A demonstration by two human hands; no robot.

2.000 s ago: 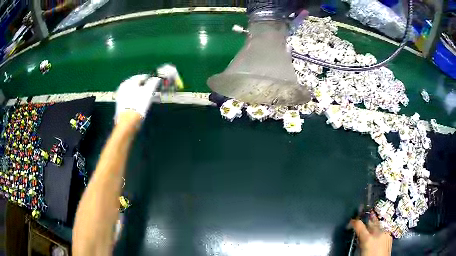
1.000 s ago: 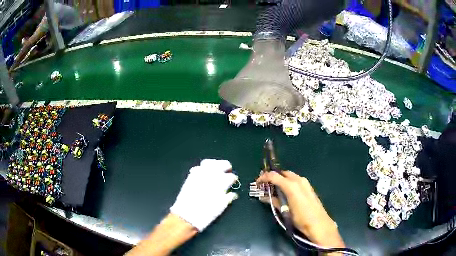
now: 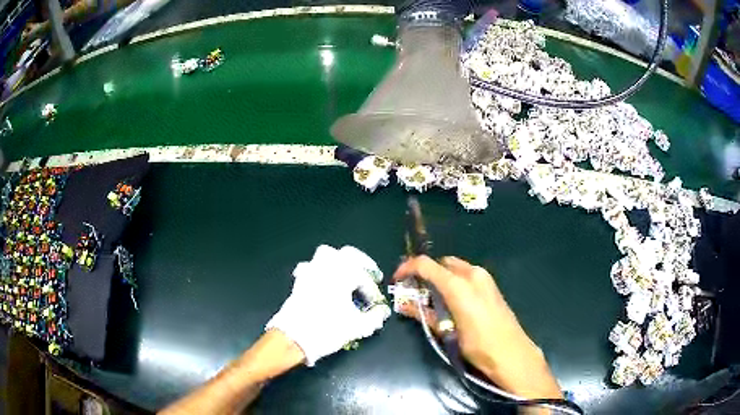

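Note:
My left hand (image 3: 331,306), in a white glove, is low in the centre with its fingers curled. A small dark part, apparently a circuit board (image 3: 367,299), shows between its fingertips, mostly hidden. A yellow bit shows under the glove. My bare right hand (image 3: 485,320) is just right of it and grips a soldering iron (image 3: 417,231), its tip pointing away from me. A white plastic housing (image 3: 406,297) is at the same hand's fingertips, close to the glove and facing it. Whether board and housing touch is unclear.
A fume hood (image 3: 418,105) hangs beyond my hands. White housings (image 3: 649,275) are heaped at right and far right. Coloured boards (image 3: 34,251) lie in rows at left beside a black sheet (image 3: 91,284). A joined unit (image 3: 197,63) lies on the green belt (image 3: 268,105).
My left hand has come back from the belt, where a joined unit now lies. My right hand has moved from the far right to the centre, now with the iron and a housing.

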